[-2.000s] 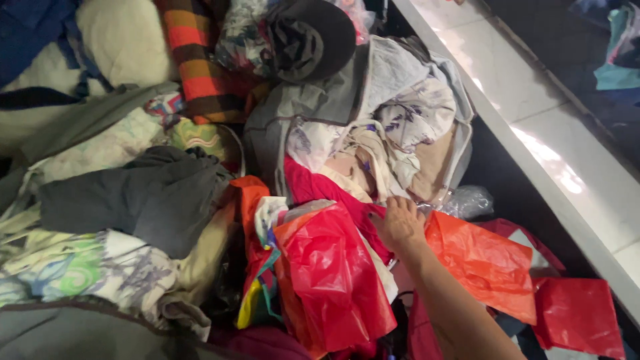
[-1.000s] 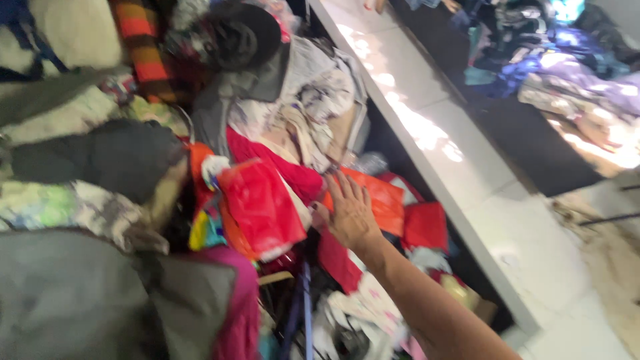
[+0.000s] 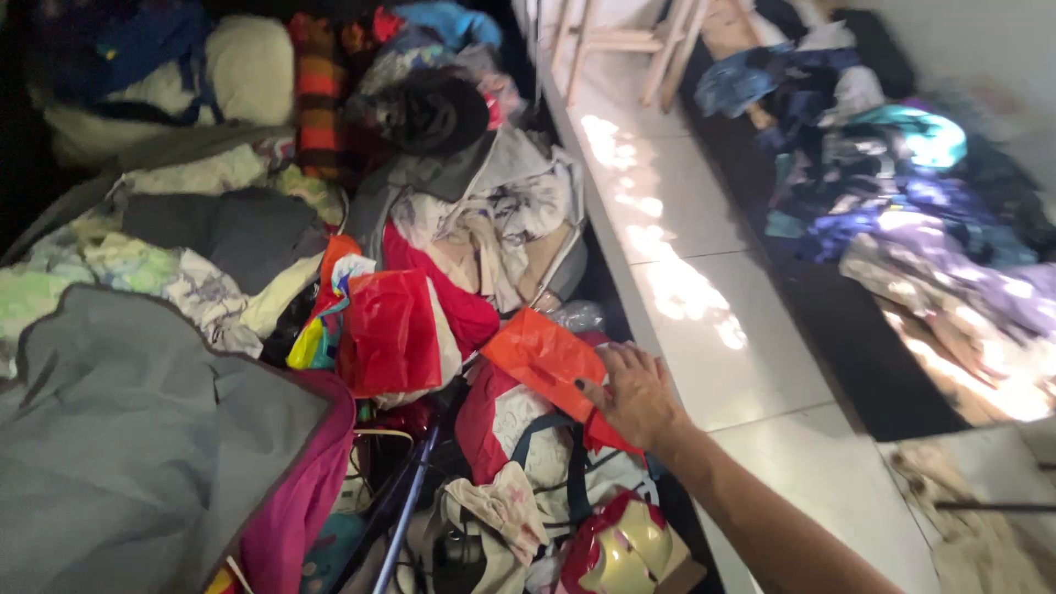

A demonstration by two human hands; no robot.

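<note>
My right hand (image 3: pixel 639 400) is at the right end of an orange plastic bag (image 3: pixel 544 359), thumb over the bag's edge; whether the fingers grip it cannot be told. To the left lies a red plastic bag (image 3: pixel 392 330) on the pile. Below my hand are a white bag with dark straps (image 3: pixel 549 474) and a red and gold mask (image 3: pixel 623 544). Clear plastic (image 3: pixel 577 316) lies just above the orange bag. A blue pole (image 3: pixel 408 503) slants up from the bottom edge. My left hand is not in view.
A grey fabric sheet (image 3: pixel 148 462) covers the lower left. Beyond are a dark cap (image 3: pixel 437 111) and an open grey bag of clothes (image 3: pixel 495 223). A pale ledge (image 3: pixel 610 272) borders the pile; past the tiled floor (image 3: pixel 742 330) lie more clothes (image 3: pixel 932 206) and a wooden stand (image 3: pixel 627 41).
My right hand has moved from beside the pink-red cloth to the right end of the orange bag. The view has swung to the right, with the second clothes pile now in sight.
</note>
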